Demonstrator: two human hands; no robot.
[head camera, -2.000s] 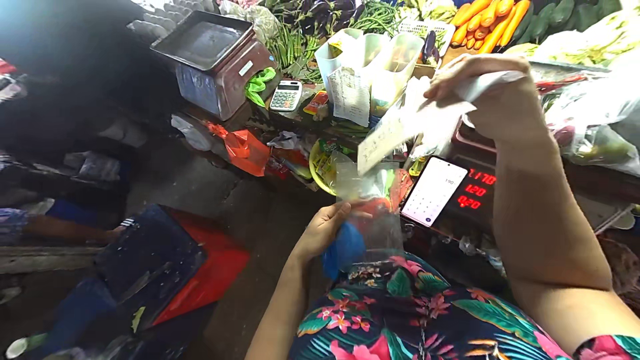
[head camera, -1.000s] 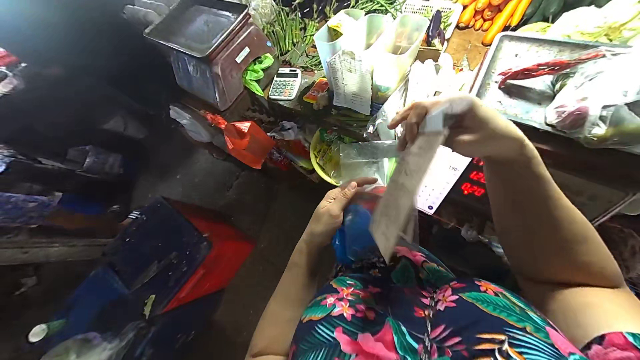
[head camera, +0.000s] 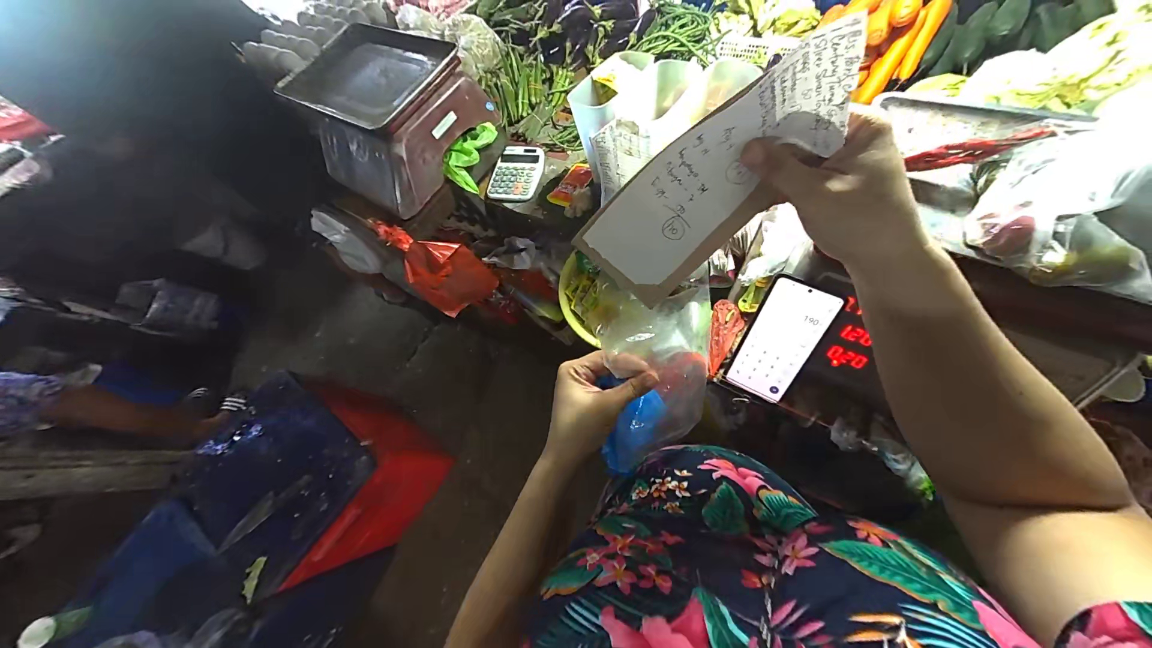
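My right hand (head camera: 841, 175) grips handwritten papers (head camera: 684, 202), a long cardboard-like strip with a smaller slip at its upper end. Below it, my left hand (head camera: 594, 396) pinches the edge of a clear plastic bag (head camera: 661, 333), with something blue and red showing in or behind it. A smartphone (head camera: 785, 337) with a calculator on its screen lies right of the bag, beside a red lit scale display (head camera: 846, 346). Behind the bag is a yellow-green basket (head camera: 574, 301), partly hidden. White plastic holders (head camera: 630, 90) stand behind the papers, which cover part of them.
A weighing scale with a metal tray (head camera: 373, 76) stands upper left, a desk calculator (head camera: 516, 173) near it. An orange plastic bag (head camera: 445, 270) hangs at the stall edge. Bagged vegetables (head camera: 1062, 216) lie right. A person's arm (head camera: 135, 414) rests by a dark blue container (head camera: 279, 468).
My right hand has swung the papers up and right from low in front of my body, and their writing now shows. My left hand stays at the clear bag.
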